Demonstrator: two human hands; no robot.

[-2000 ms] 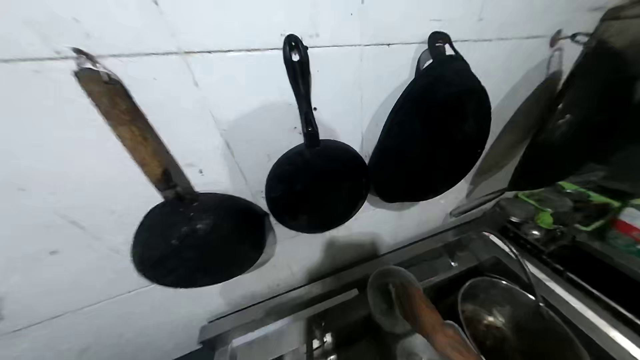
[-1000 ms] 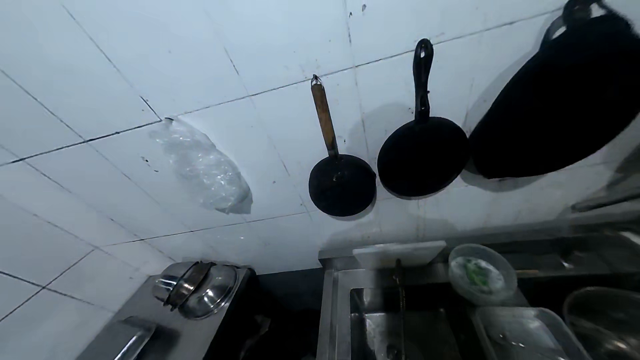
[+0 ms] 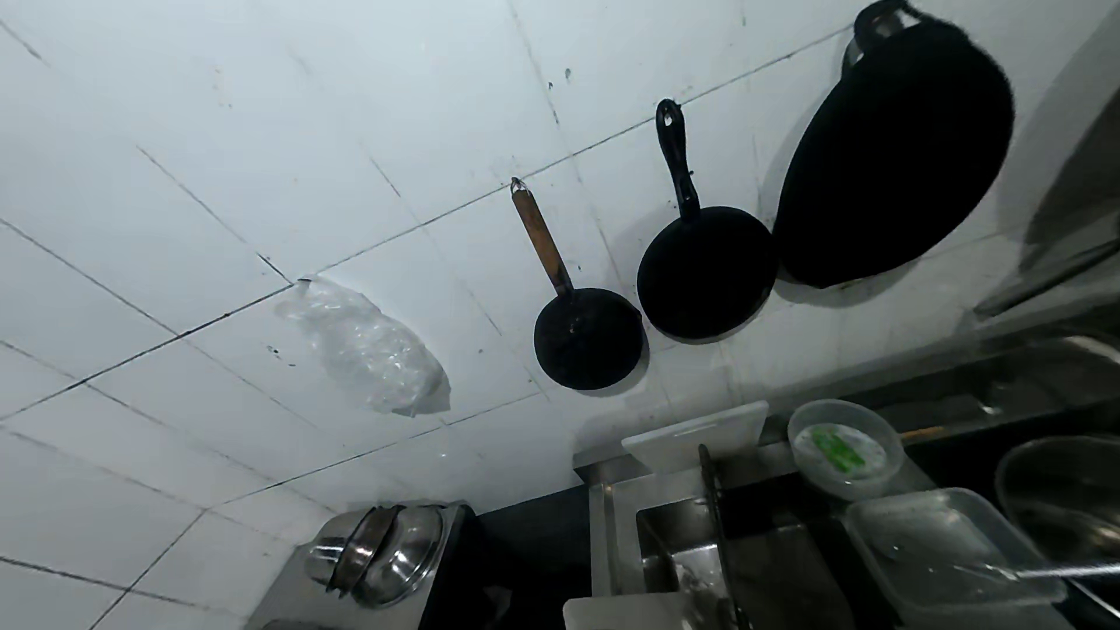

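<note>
Neither of my hands is in view now. On the tiled wall hang a small black frying pan with a wooden handle, a black frying pan with a black handle and a large black pan or griddle. A clear plastic bag hangs to their left. Below the pans, a round plastic container holds something green. A rectangular clear plastic container lies just below and right of it. A white board leans at the wall behind the sink.
A steel sink basin is at the bottom centre, with a long dark bar or utensil across it. Steel bowls rest on a counter at the lower left. A round bowl stands at the right edge, above a metal rod or handle.
The view has swung far to the left, bringing in the plastic bag and steel bowls. A hand near a clear container two seconds ago is out of view.
</note>
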